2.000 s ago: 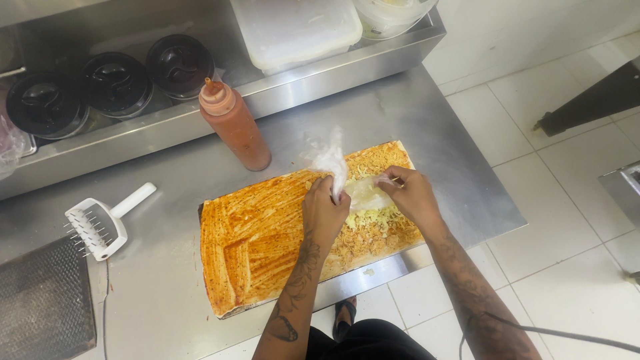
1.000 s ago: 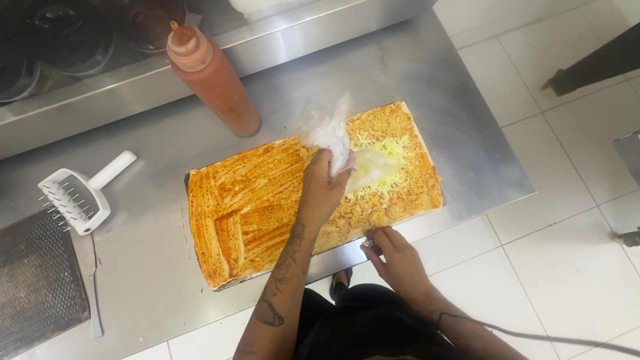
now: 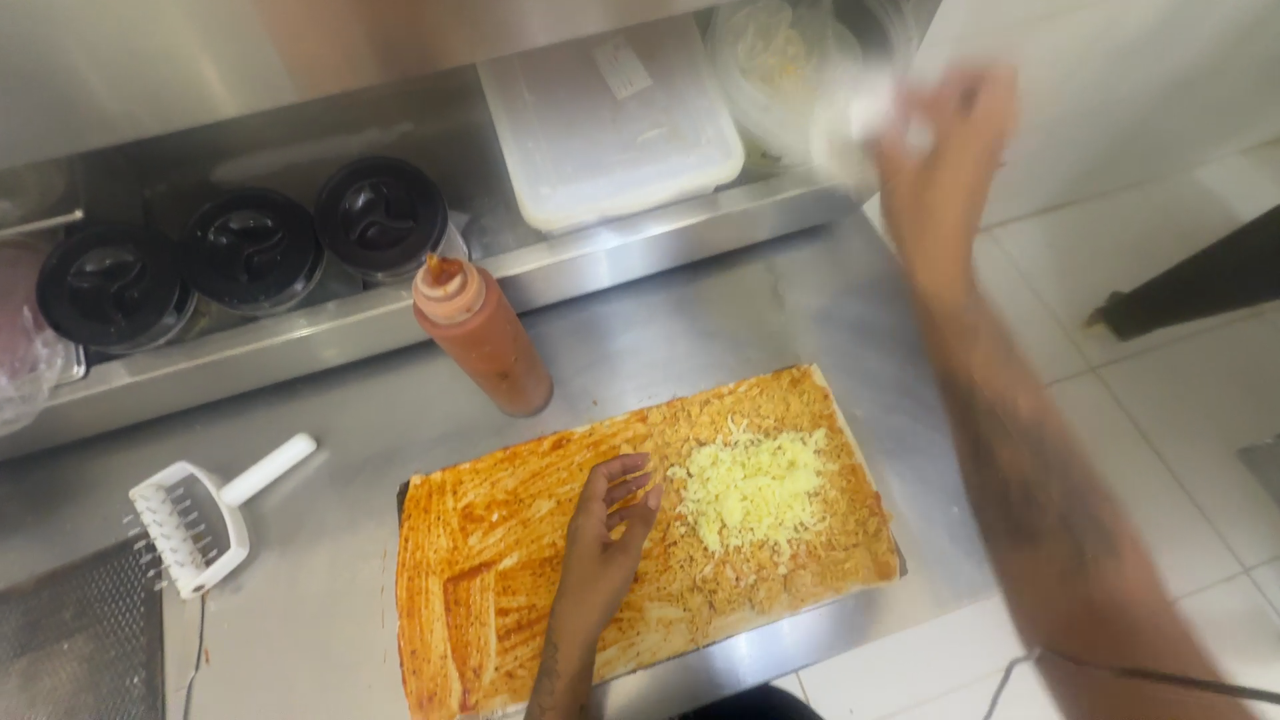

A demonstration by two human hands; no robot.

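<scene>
A rectangular sheet of dough [image 3: 520, 520] spread with orange-red sauce lies on the steel counter. Its right part carries a crumbly shredded topping, with a mound of grated pale-yellow cheese [image 3: 755, 485] on top. Over the middle of the sheet, just left of the cheese, is my left hand [image 3: 615, 510], fingers apart and slightly curled, holding nothing. My right hand [image 3: 945, 130] is raised at the upper right, blurred, beside a round clear container [image 3: 780, 60]. Something whitish shows at its fingers, too blurred to name. A squeeze bottle of orange-red sauce [image 3: 485, 340] stands behind the sheet.
A white spiked dough docker roller [image 3: 190, 525] lies at the left, near a perforated metal tray [image 3: 85, 630]. On the steel shelf [image 3: 640, 235] behind stand several black-lidded jars [image 3: 250, 250] and a white lidded tub [image 3: 620, 130]. Floor tiles show at the right.
My right hand has gone from the sheet's near edge up to the upper right. The whitish, filmy plastic my left hand held is out of it. Cheese now shows fully. The view has shifted.
</scene>
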